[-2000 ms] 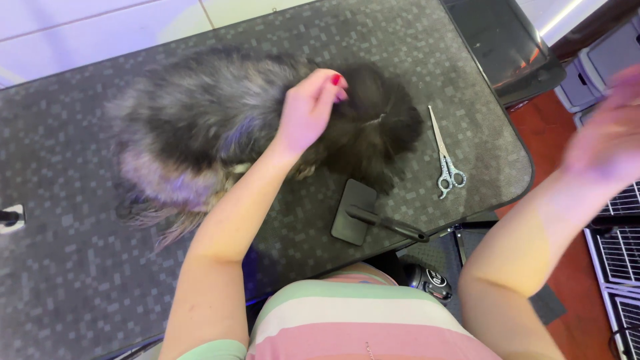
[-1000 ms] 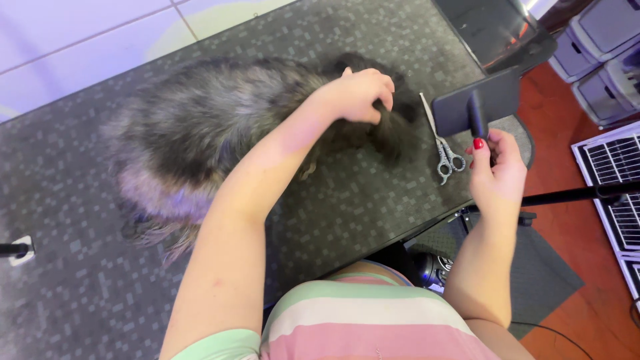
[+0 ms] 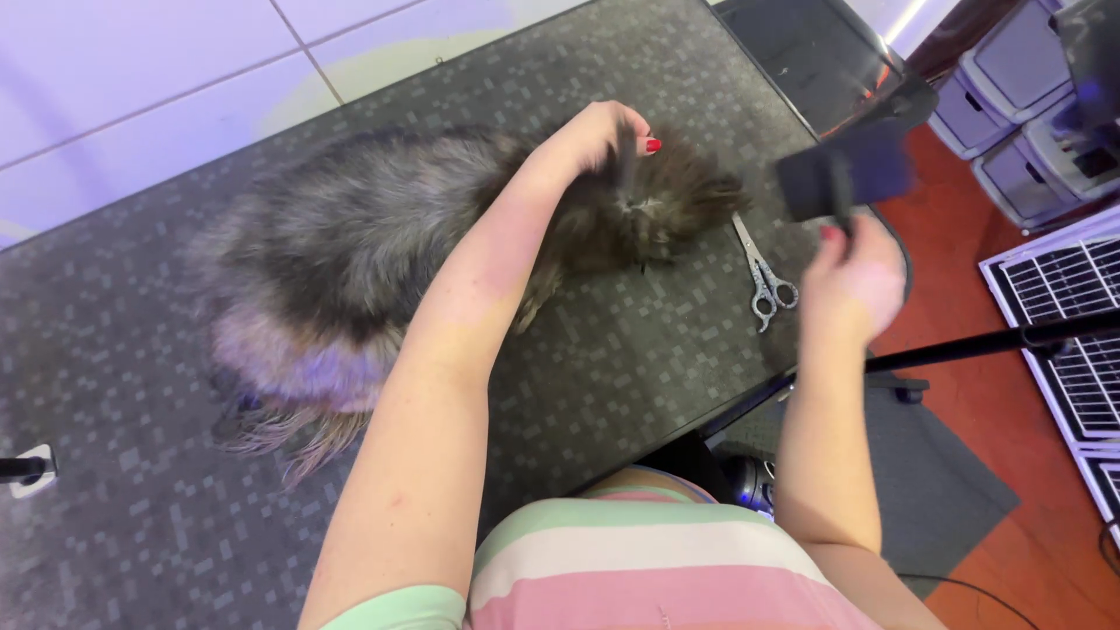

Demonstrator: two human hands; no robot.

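Note:
A long-haired grey and black dog [image 3: 376, 219] lies on the speckled grey grooming table [image 3: 569, 376], its head toward the right. My left hand [image 3: 612, 136] is at the dog's head, its fingers closed on a lock of dark head hair. Right of the head, my right hand [image 3: 853, 271] grips the handle of a flat slicker brush [image 3: 844, 171], blurred and held clear of the dog. A pair of scissors [image 3: 763, 276] with patterned handles lies on the table between the head and my right hand, blades pointing away from me.
White wall tiles [image 3: 175, 79] border the table's far side. Beyond its right end are a dark glossy surface [image 3: 805, 52], grey plastic drawers [image 3: 1019, 162] and a white wire crate [image 3: 1067, 289]. A black bar [image 3: 989, 344] crosses at the right. Another black rod [image 3: 19, 470] reaches the table at the left.
The slicker brush lay near the table's front edge two seconds ago; my right hand took it up and has since moved slightly away from me. My left hand stays at the dog's head.

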